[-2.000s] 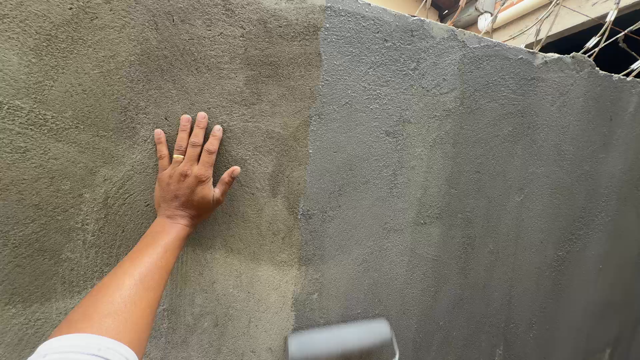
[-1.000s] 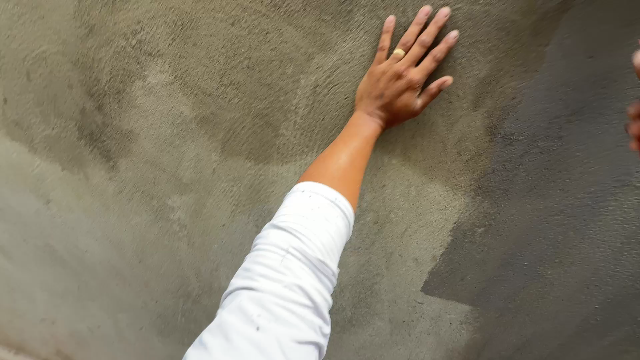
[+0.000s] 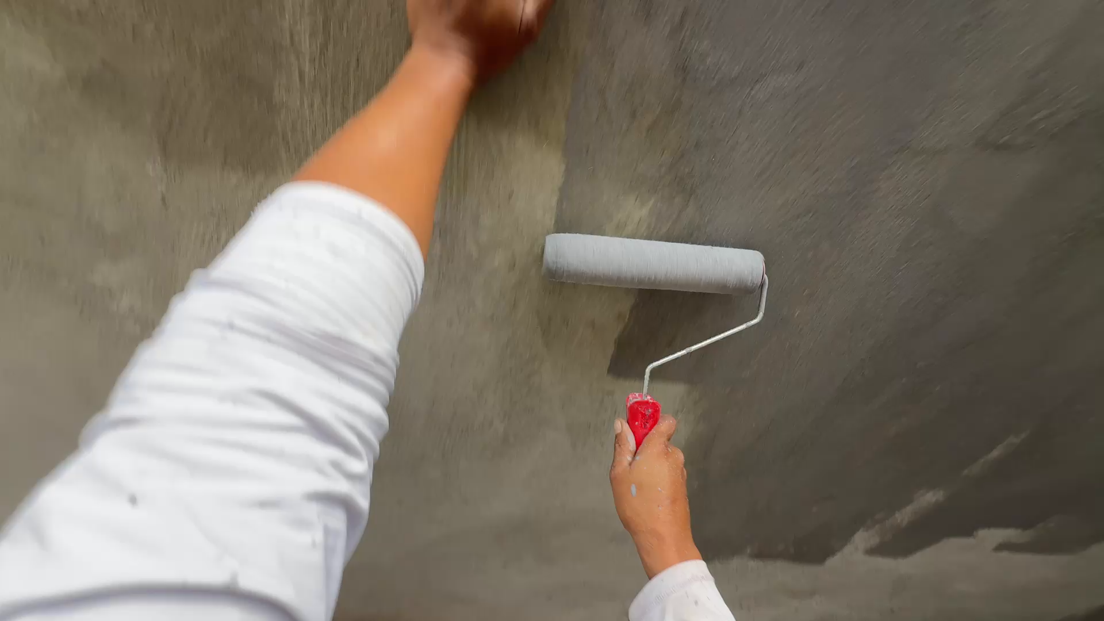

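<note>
A paint roller with a grey-coated sleeve and a bent wire frame is at the edge between the bare wall and the darker grey coat. Its red handle is gripped by my right hand, which has small paint specks on it. My left hand is at the top edge of the view, by the bare cement wall; its fingers are cut off by the frame. A white sleeve covers much of my left arm.
Dark grey coating covers the wall at the right, with an uneven lower edge. A paler uncoated strip runs below it at the bottom right.
The roller and my right hand, largely out of view one second ago, are now in full view. My left hand, earlier spread on the wall, is now partly cut off. The view has shifted.
</note>
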